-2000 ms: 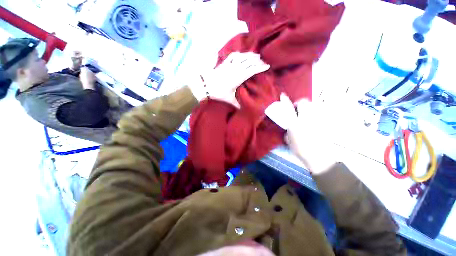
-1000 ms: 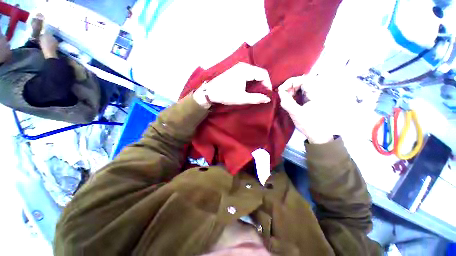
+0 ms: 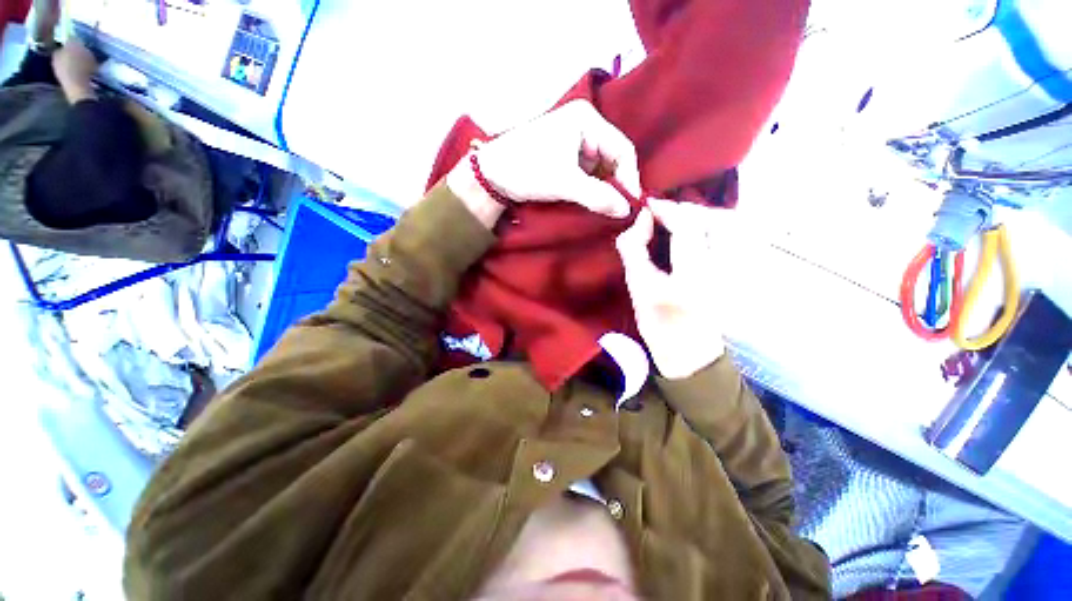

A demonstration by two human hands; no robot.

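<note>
A dark red garment (image 3: 705, 88) runs from the white table down over the wearer's chest. My left hand (image 3: 553, 164) pinches a narrow fold of its cloth between thumb and fingers. My right hand (image 3: 676, 282) pinches the same fold right beside the left fingertips, so the hands nearly touch. A white label or paper (image 3: 627, 366) hangs at the garment's lower edge. Whether a small tool is inside my right hand cannot be told.
Scissors (image 3: 1002, 294) with orange-red and yellow handles, a small red item (image 3: 958, 366) and a black phone-like slab (image 3: 999, 387) lie right on the white table (image 3: 823, 340). The sewing machine (image 3: 940, 71) is upper right. A blue crate (image 3: 308, 264) and a seated person (image 3: 106, 176) are left.
Since the earliest frame the garment was turned and its white label came into view. Both hands moved together onto one fold. Since one second ago, my right hand shifted slightly left and down.
</note>
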